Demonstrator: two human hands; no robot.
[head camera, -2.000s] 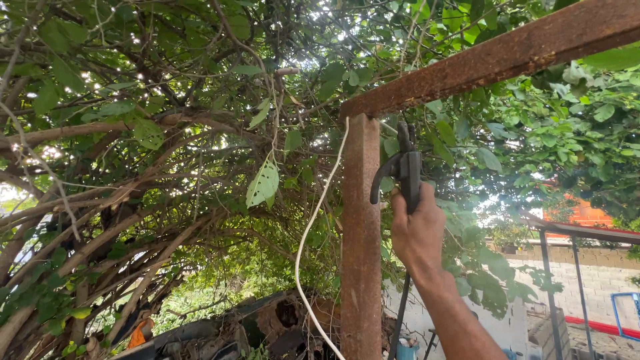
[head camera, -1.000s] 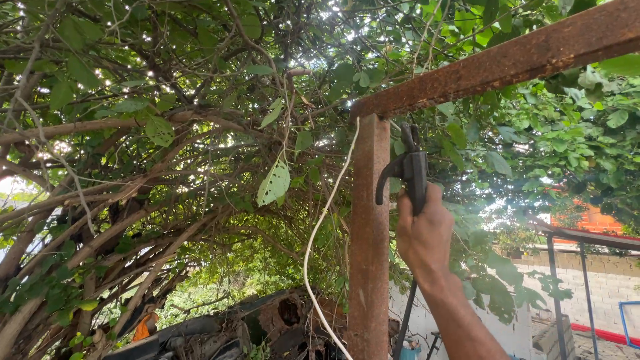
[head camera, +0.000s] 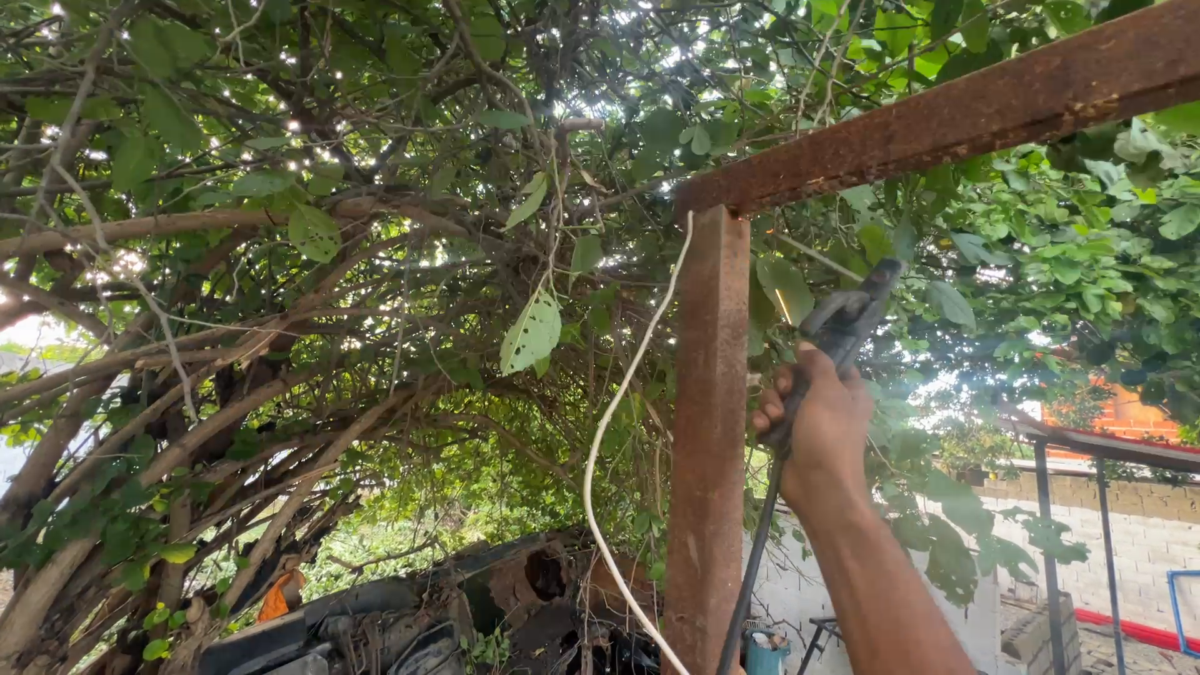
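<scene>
My right hand (head camera: 825, 412) grips a black welding electrode holder (head camera: 848, 314), raised to the right of a rusty square steel post (head camera: 710, 422). A thin electrode (head camera: 817, 255) runs from the holder's head up and left towards the joint of the post and a rusty steel beam (head camera: 919, 131). A small spark (head camera: 783, 307) glows just left of the holder. A black cable (head camera: 755, 562) hangs from the holder. A white cable (head camera: 600, 459) curves down along the post's left side. My left hand is not in view.
Tangled branches (head camera: 187, 412) and leaves surround the frame. Dark scrap car parts (head camera: 375, 619) lie below left. A pale block wall (head camera: 1134, 534), a small roof on metal posts (head camera: 1116, 445) and a blue bucket (head camera: 766, 652) stand behind on the right.
The electrode holder has tilted to the right, and my right hand has turned around it. The electrode and a spark now show near the joint.
</scene>
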